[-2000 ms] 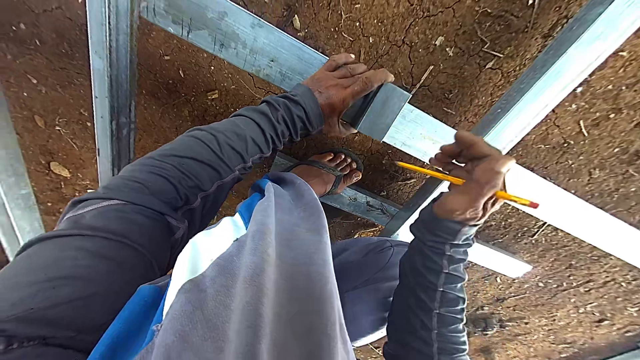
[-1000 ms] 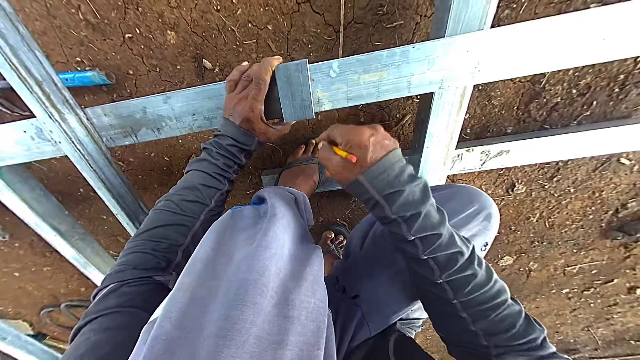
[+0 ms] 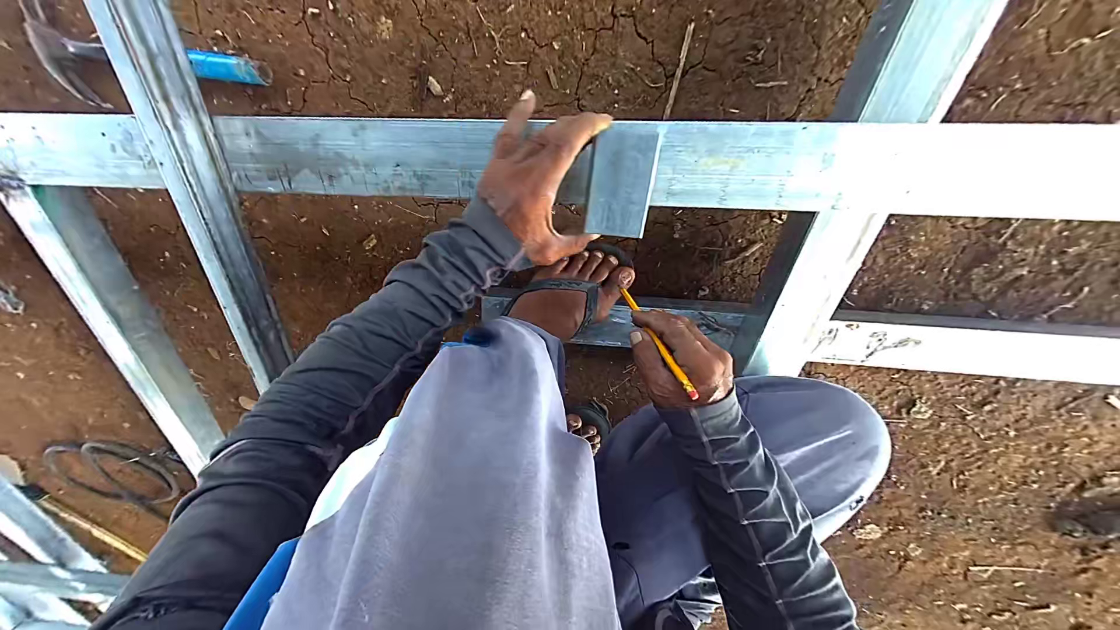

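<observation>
A short piece of metal channel [image 3: 623,179] lies across a long galvanized metal bar [image 3: 350,156], sticking out past its lower edge. My left hand [image 3: 535,179] grips this short piece from its left side, thumb and fingers spread to its two ends. Lower and to the right, my right hand [image 3: 687,357] holds a yellow pencil [image 3: 667,357], its tip pointing up and left beside my sandalled foot [image 3: 560,306]. The pencil tip is apart from the short piece.
Metal posts cross the bar at left [image 3: 188,175] and right [image 3: 875,175]; a lower bar [image 3: 962,347] runs behind. A claw hammer with a blue handle [image 3: 223,67] lies on the soil at upper left. A coiled cable [image 3: 114,472] lies at lower left.
My right hand has moved down and away from the short metal piece, where it was a second ago, with the pencil still in it. My left hand stays at the piece. The view has turned.
</observation>
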